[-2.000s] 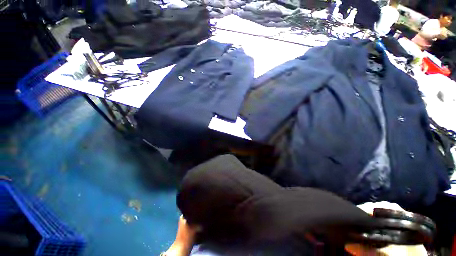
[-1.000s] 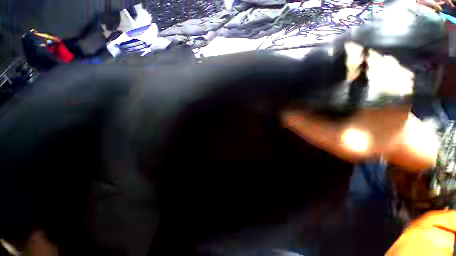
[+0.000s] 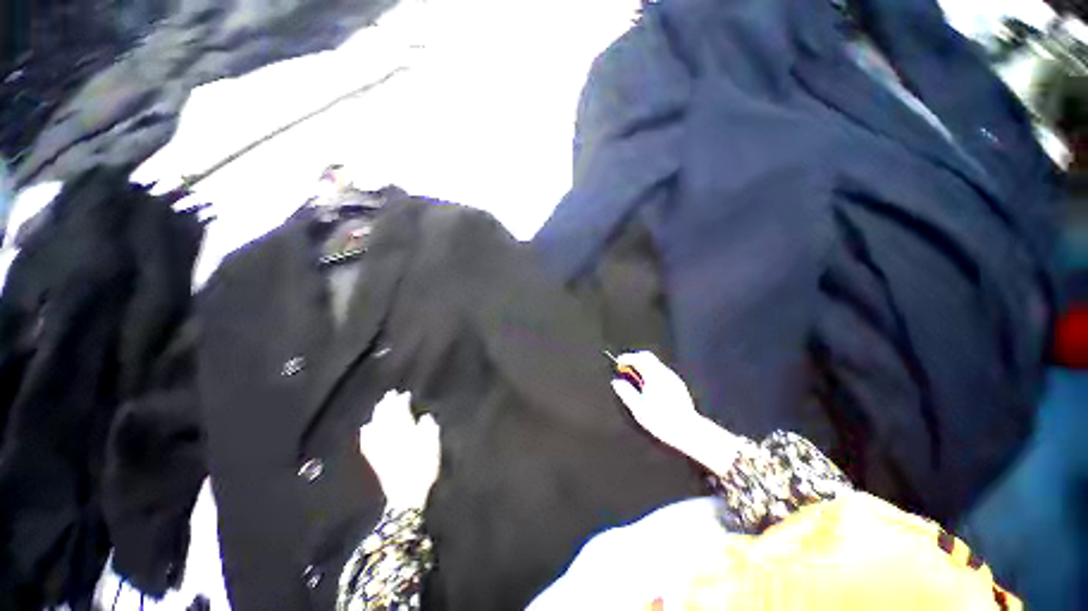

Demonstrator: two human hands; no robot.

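A black coat point(image 3: 477, 358) lies front up before me, its collar away from me and round buttons down its front. My left hand point(image 3: 401, 451) is on the coat front, fingers bent against the cloth; I cannot tell if it grips a fold. My right hand point(image 3: 654, 396) is over the coat's right side, closed around small thread snips point(image 3: 628, 375); a thin tip and a reddish-orange part show. A small label point(image 3: 354, 236) and shiny lining point(image 3: 344, 289) show at the neck opening.
A navy coat point(image 3: 764, 239) lies on the right, beside the black coat. Dark garments point(image 3: 72, 358) lie at the left and grey ones at the far left. The white table point(image 3: 477, 107) shows behind. A red object point(image 3: 1071, 337) is at the right edge.
The view has swung round. The blurred dark garment close to me is gone from that place, and a black coat now lies spread out on the table with both hands over it.
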